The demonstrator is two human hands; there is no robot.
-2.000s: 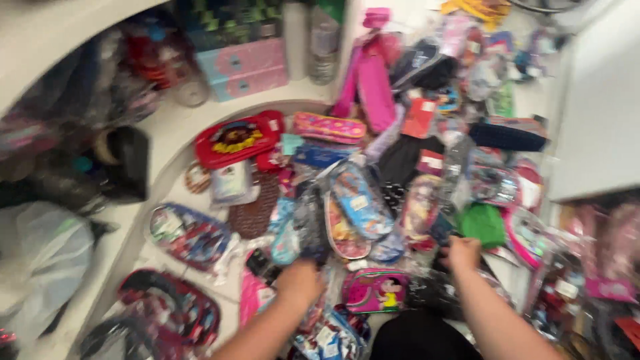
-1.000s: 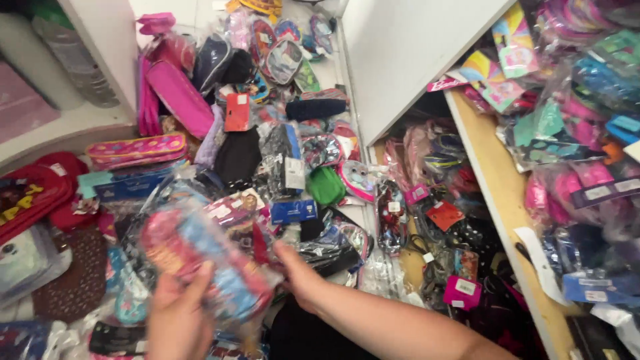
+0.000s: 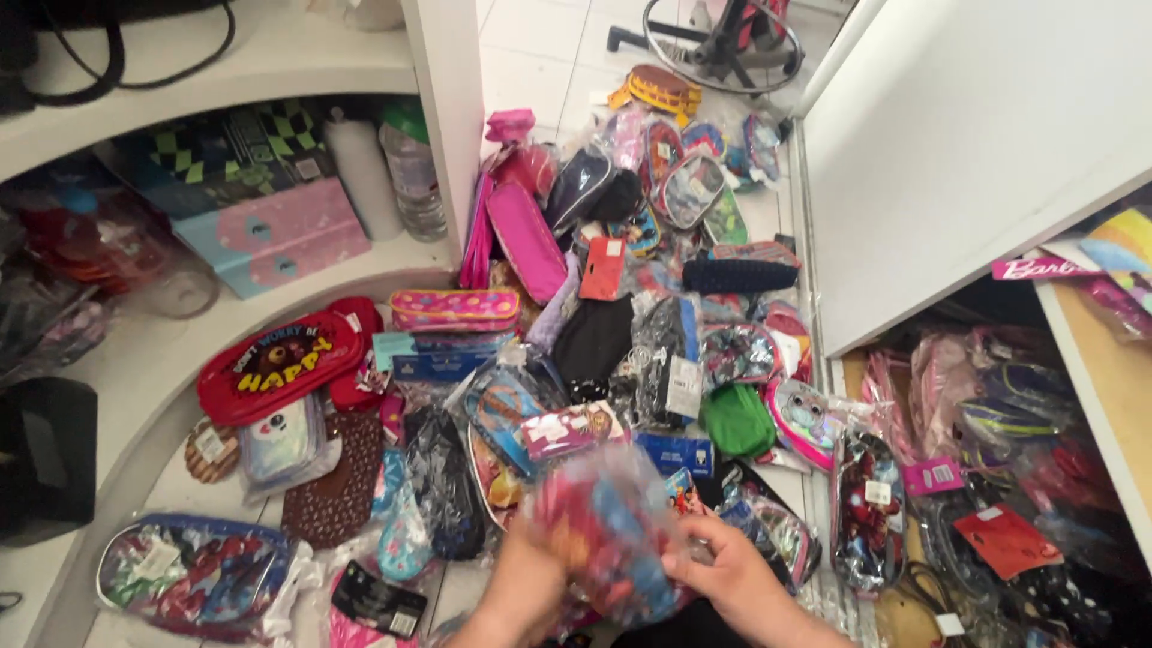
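Observation:
Between my two hands, low in the middle of the head view, is a plastic-wrapped red and blue pouch [image 3: 607, 531], blurred. My left hand [image 3: 522, 576] grips its left side and is partly hidden behind it. At its right edge, my right hand [image 3: 724, 571] holds the wrapping with thumb and fingers. Just beyond lie a blue wrapped pencil case [image 3: 508, 418] and a tag with a maroon print [image 3: 567, 430]. A green pouch [image 3: 738, 421] and a black pencil case [image 3: 594, 342] are farther off. To the left lies a red pencil case with lettering [image 3: 279, 364].
Curved white shelves [image 3: 297, 76] stand at the left, holding boxes and a plastic bottle [image 3: 414, 180]. A white panel [image 3: 954, 153] rises at the right above a lower shelf of wrapped pouches [image 3: 1017, 396]. Piled cases cover the tiled floor, with a wheeled chair base [image 3: 720, 45] beyond.
The wrapped pouch in my hands shows more red than a second ago. Two seconds ago my hands were apart, low over the pile. The view has swung right and back.

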